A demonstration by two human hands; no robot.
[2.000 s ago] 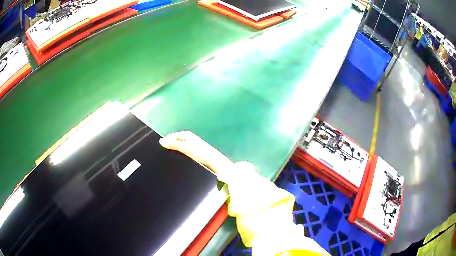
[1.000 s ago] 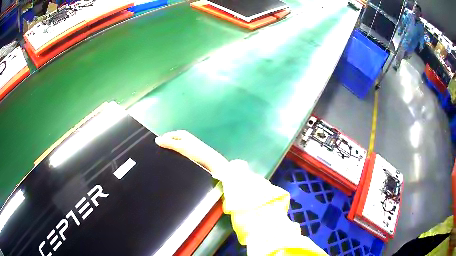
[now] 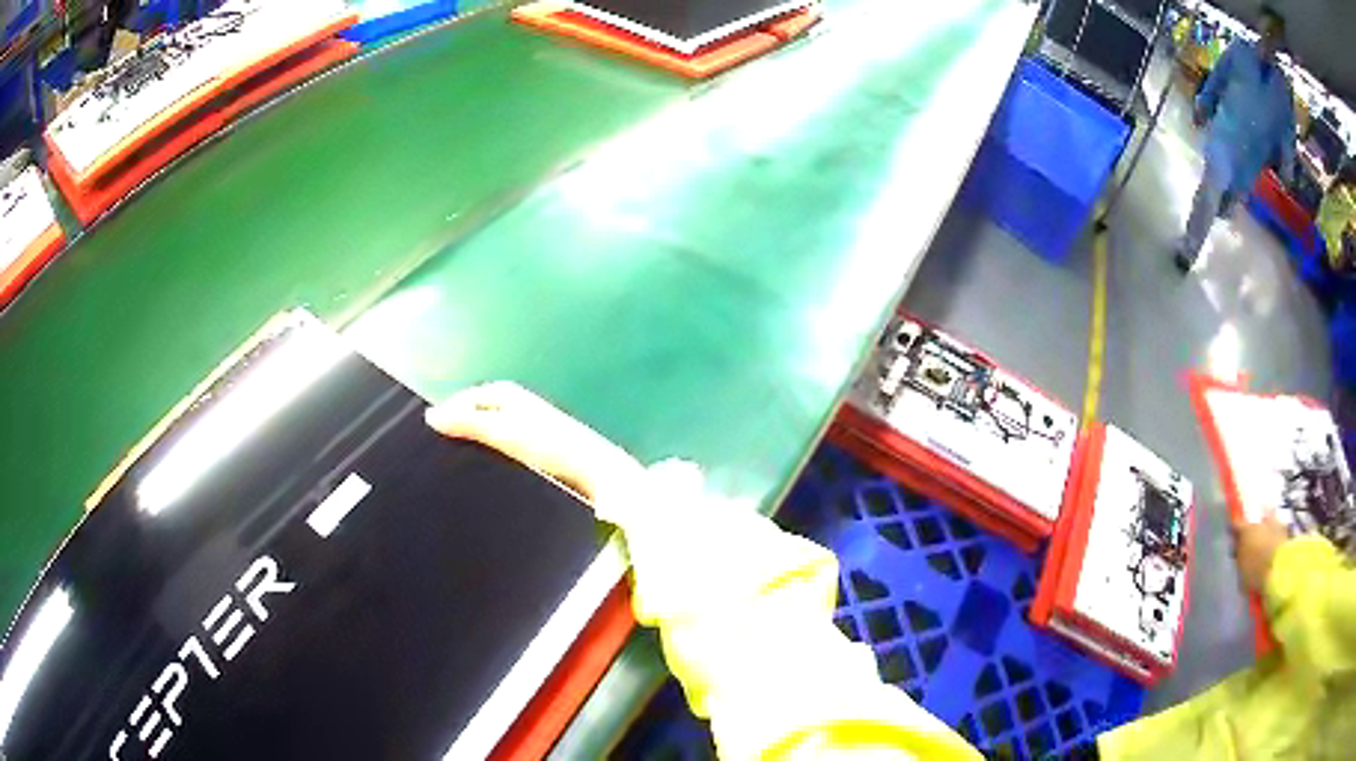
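Note:
An all-in-one PC unit point(image 3: 402, 550) lies screen up in the lower left, cut off by the frame edge. Its glossy black screen shows a white CEPTER logo and a small white label. Ceiling lights reflect on it. Red-orange foam point(image 3: 573, 669) shows under its near right edge. My right hand point(image 3: 513, 424), bare with a yellow sleeve, holds the unit's edge near the far right corner; some fingers are hidden. My left hand is not in view.
Green bench point(image 3: 654, 268) carries another unit point(image 3: 684, 18) at the back and open units point(image 3: 179, 75) far left. Blue pallet point(image 3: 952, 625) holds stacked open units point(image 3: 967, 416). At right, another person's hand point(image 3: 1261, 553) holds an open unit; a person in blue point(image 3: 1246, 119) stands in the aisle.
The white CEPTER logo has appeared on the dark screen. My right hand stays at the edge. The view has shifted slightly. Another person's hand with an open unit has come in at right.

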